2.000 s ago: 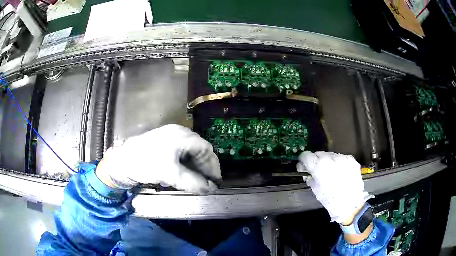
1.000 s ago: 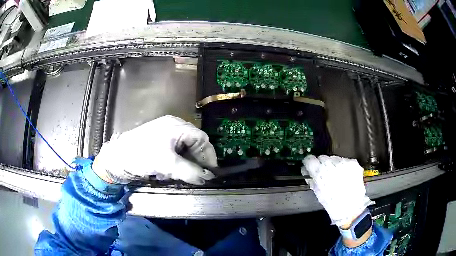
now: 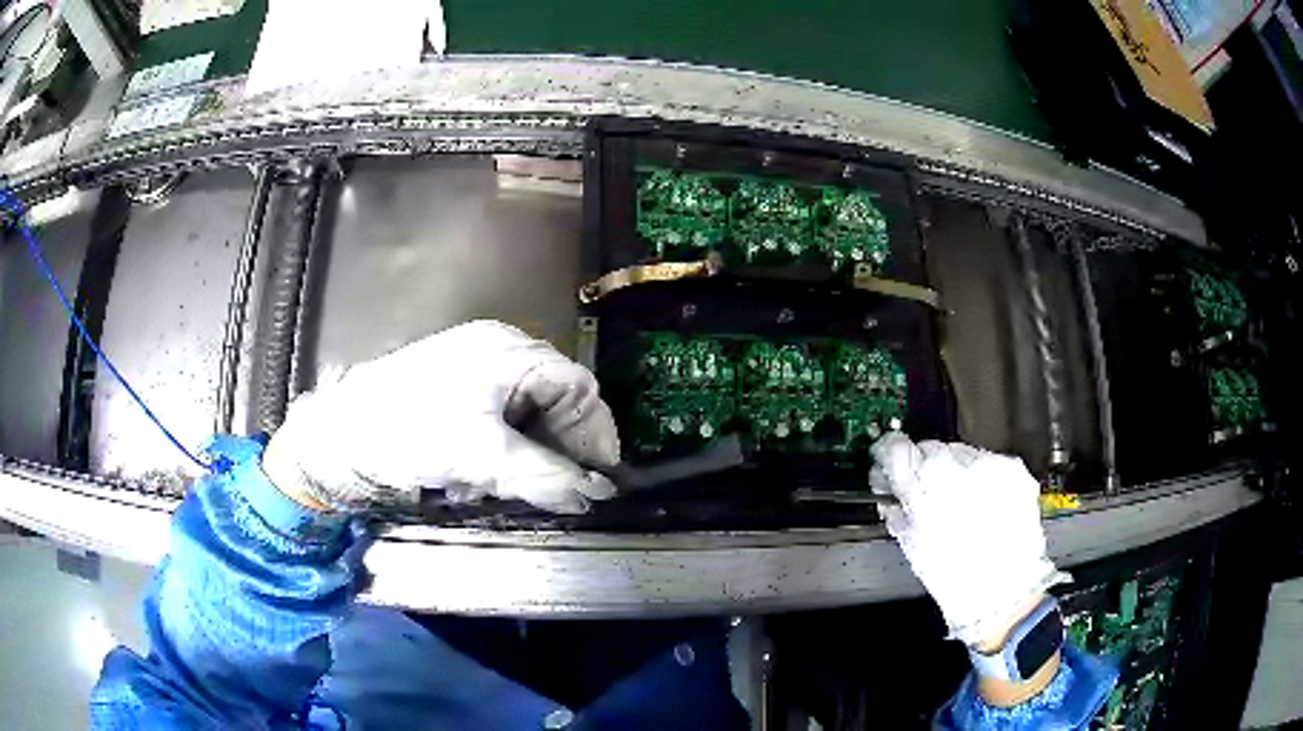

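A black carrier [image 3: 765,493] on the conveyor holds two green board strips, the far one [image 3: 765,214] and the near one [image 3: 772,386]. Brass-coloured clips [image 3: 650,279] lie between the strips. My left hand [image 3: 465,414], in a white glove, is at the carrier's near left corner, closed on a flat dark stick [image 3: 686,464] that points right along the near strip. My right hand [image 3: 960,521], gloved, is at the near right corner of the near strip. It holds a thin tool [image 3: 843,497] pointing left, likely tweezers, with a yellow part [image 3: 1060,503] showing beyond the hand.
Metal conveyor rails [image 3: 615,574] run along both sides. Another carrier with green boards [image 3: 1222,321] lies at the right. More boards [image 3: 1143,628] are at lower right. Beyond the far rail are a green mat [image 3: 715,36] and white paper [image 3: 343,43]. A blue cord [image 3: 86,336] hangs at left.
The carrier has shifted right in view. The dark stick now shows clearly from my left hand. My right hand has stayed at the near right corner with its tool.
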